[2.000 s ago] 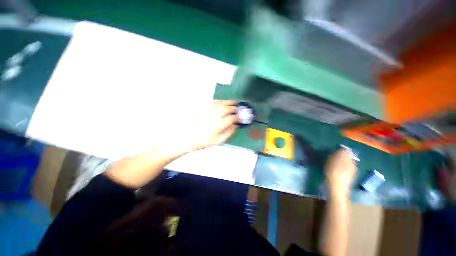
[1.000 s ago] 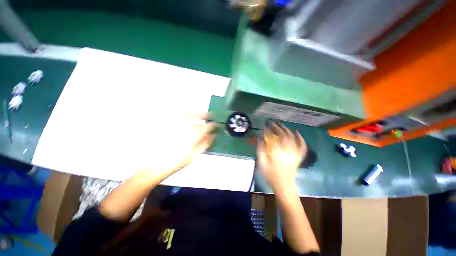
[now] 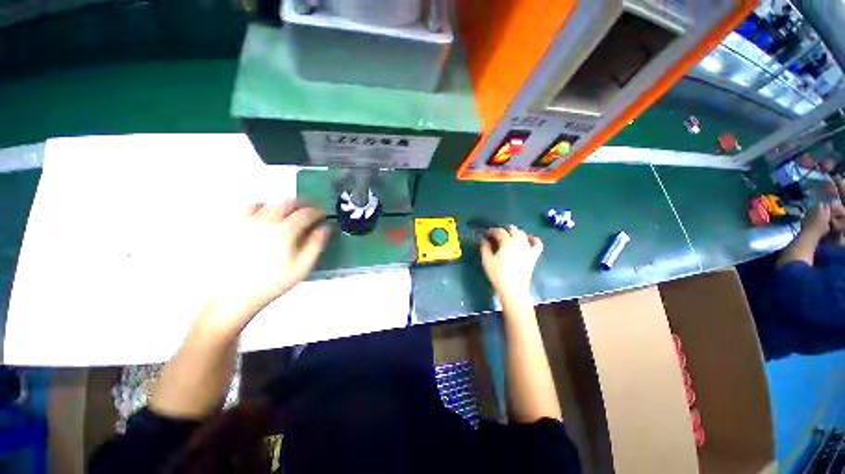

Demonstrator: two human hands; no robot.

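Note:
The black round nest holds a white star-shaped piece under the press head. My left hand is left of the nest, over the white sheet, with fingers apart and no part visible in it. My right hand is on the bench right of the yellow button box. Its fingertips are at some small dark parts; whether they grip one cannot be told.
The green press block and orange-edged control box stand behind the nest. A blue-and-white assembly and short cylinder lie at right. An open carton is below. Another person's hands show far right.
The view has swung right. My right hand has moved off the yellow button box to the dark parts. My left hand has stayed left of the nest.

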